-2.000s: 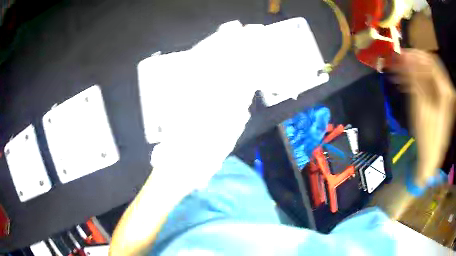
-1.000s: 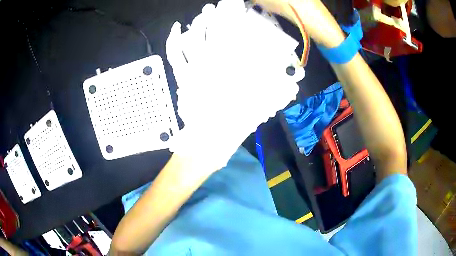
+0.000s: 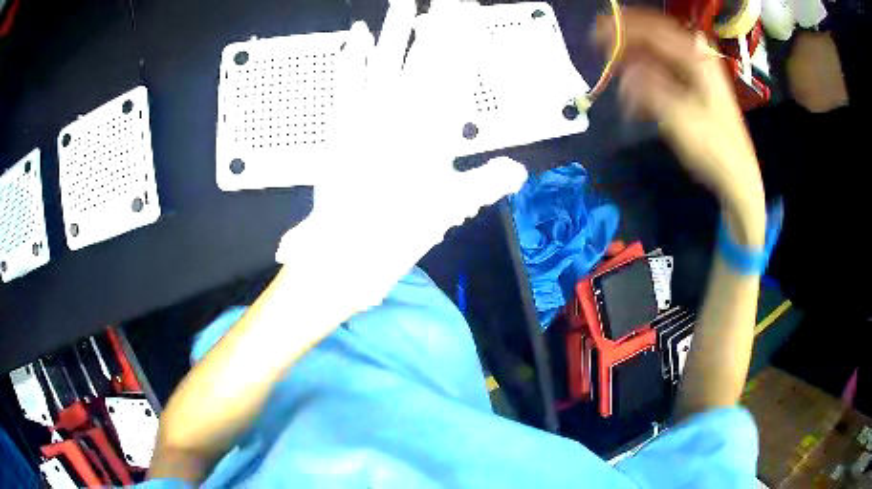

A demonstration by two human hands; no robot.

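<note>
White square set-top boxes with dark round feet and pin-hole grids lie in a row on the black table. The rightmost box (image 3: 521,76) has a thin orange-yellow wire (image 3: 617,48) at its right corner. Another box (image 3: 277,110) lies to its left. My left hand (image 3: 392,134), in a glaring white glove, lies across both boxes, fingers spread and thumb beyond the right box's lower edge. Glare hides where it touches them. My right hand (image 3: 674,91), bare with a blue wrist band, is blurred in the air right of the wire; whether it holds anything cannot be told.
Two more boxes (image 3: 108,167) lie at the left. A red tape dispenser (image 3: 751,72) stands at the upper right, with another person's hand (image 3: 816,72) beyond it. Below the table are a crumpled blue bag (image 3: 564,220), red dividers (image 3: 598,349) and bins of boxes.
My right hand has come away from the rightmost box to the right, so the box's face and wire show more. My left hand's thumb now stands out. The view has shifted.
</note>
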